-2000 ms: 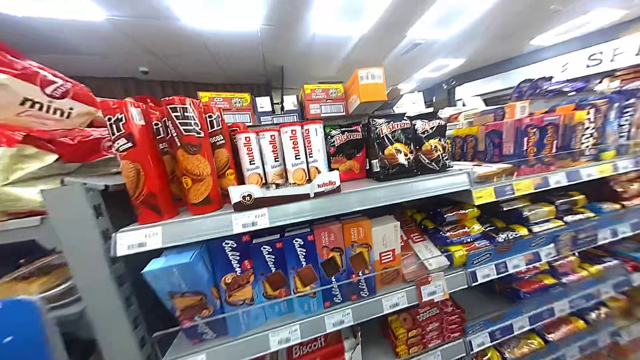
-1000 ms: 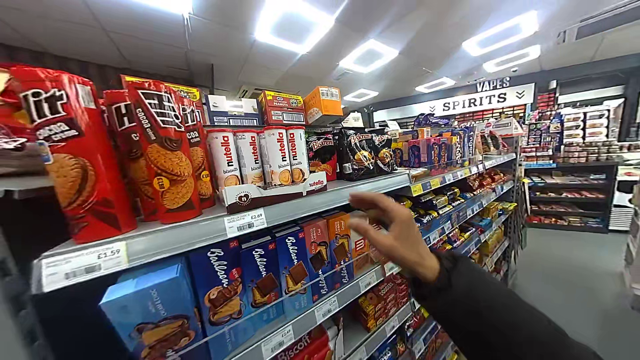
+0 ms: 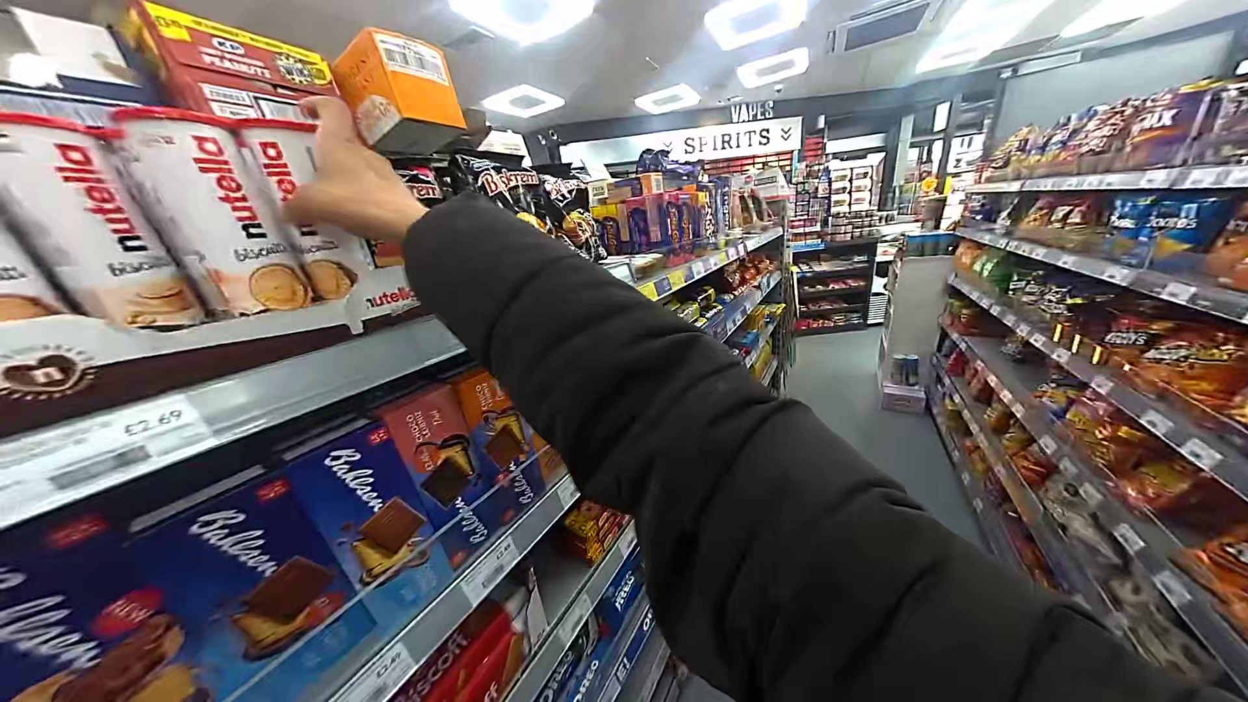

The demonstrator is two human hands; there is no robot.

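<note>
My right hand (image 3: 351, 180) reaches across the top shelf at the upper left. Its thumb and fingers are at the rightmost white tube of Nutella biscuits (image 3: 292, 210); whether they grip it cannot be told. More Nutella biscuit tubes (image 3: 151, 214) stand to its left in a cardboard display tray (image 3: 146, 356). Just above and right of the hand is an orange box (image 3: 402, 88), and behind it a red and yellow peanuts box (image 3: 229, 63). Black Biskrem packets (image 3: 507, 185) lie beyond my wrist. My left hand is out of view.
Bahlsen biscuit boxes (image 3: 244, 565) fill the shelf below, behind a clear front rail. The metal shelf edge (image 3: 234, 409) carries price labels. Snack shelving (image 3: 1121, 283) runs along the right side. An aisle floor (image 3: 848, 390) lies between, leading to a counter area under a spirits sign (image 3: 736, 141).
My right hand has moved from in front of the shelf edge up to the Nutella biscuit tubes. Two seconds ago no hand was in view. The view has come closer to the shelf.
</note>
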